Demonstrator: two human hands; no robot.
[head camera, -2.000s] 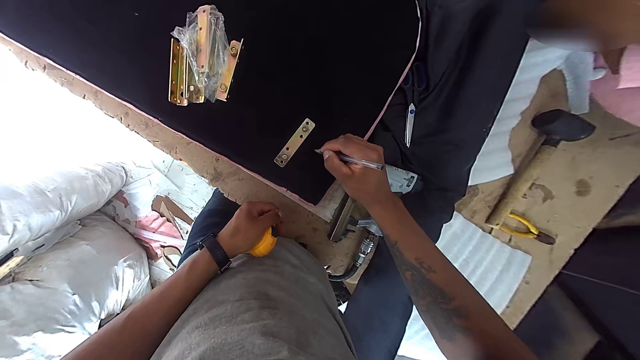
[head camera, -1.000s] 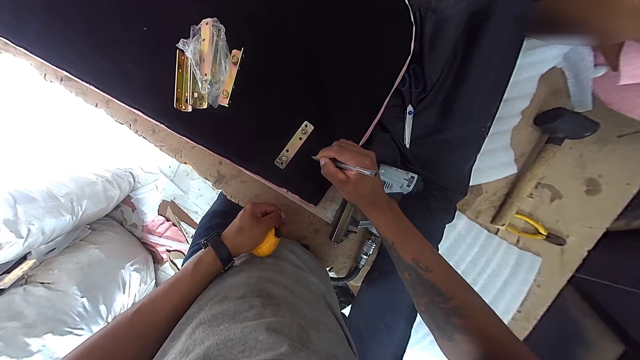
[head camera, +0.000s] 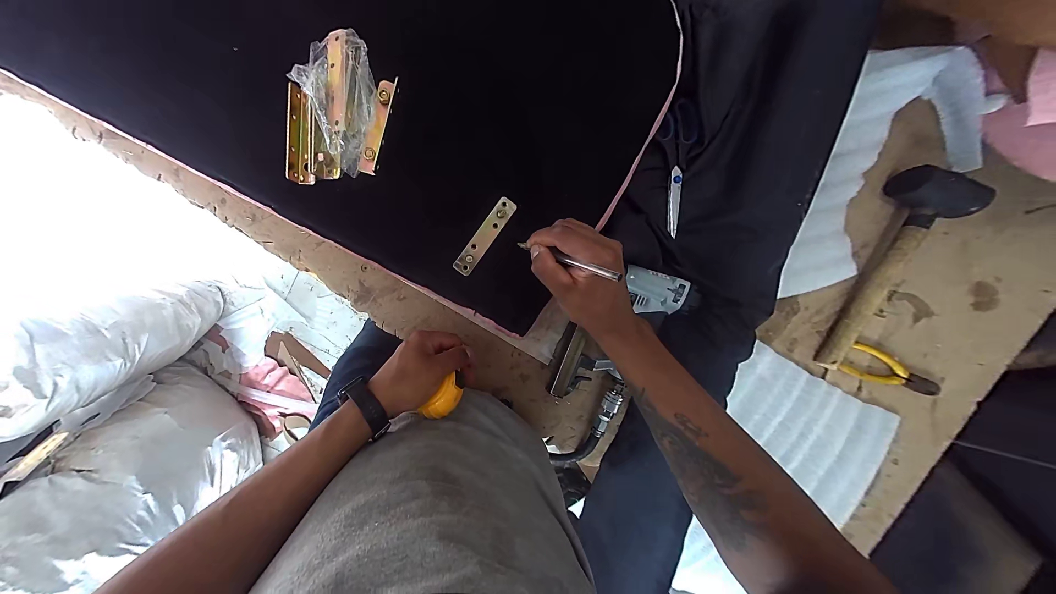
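Observation:
My right hand (head camera: 582, 272) holds a pen (head camera: 590, 266), its tip just right of a flat metal bracket (head camera: 484, 236) that lies on black fabric (head camera: 462, 107). Near the fabric's front edge, my left hand (head camera: 425, 371) is closed around a yellow tape measure (head camera: 443, 398), partly hidden against my shirt. Several brass-coloured metal brackets (head camera: 299, 136), some in a clear plastic bag (head camera: 353, 99), lie at the upper left of the fabric. A pneumatic staple gun (head camera: 657, 290) with an air hose fitting (head camera: 609, 406) rests beneath my right wrist, partly covered by it.
Scissors (head camera: 675, 186) lie on dark cloth right of the fabric's pink edge. Farther right are a mallet (head camera: 879, 285) and yellow-handled pliers (head camera: 883, 367) on a brown board (head camera: 973, 297), beside white foam sheet (head camera: 813, 429). White wrapped bundles (head camera: 107, 346) stand at left. Part of another person (head camera: 982, 18) shows at upper right.

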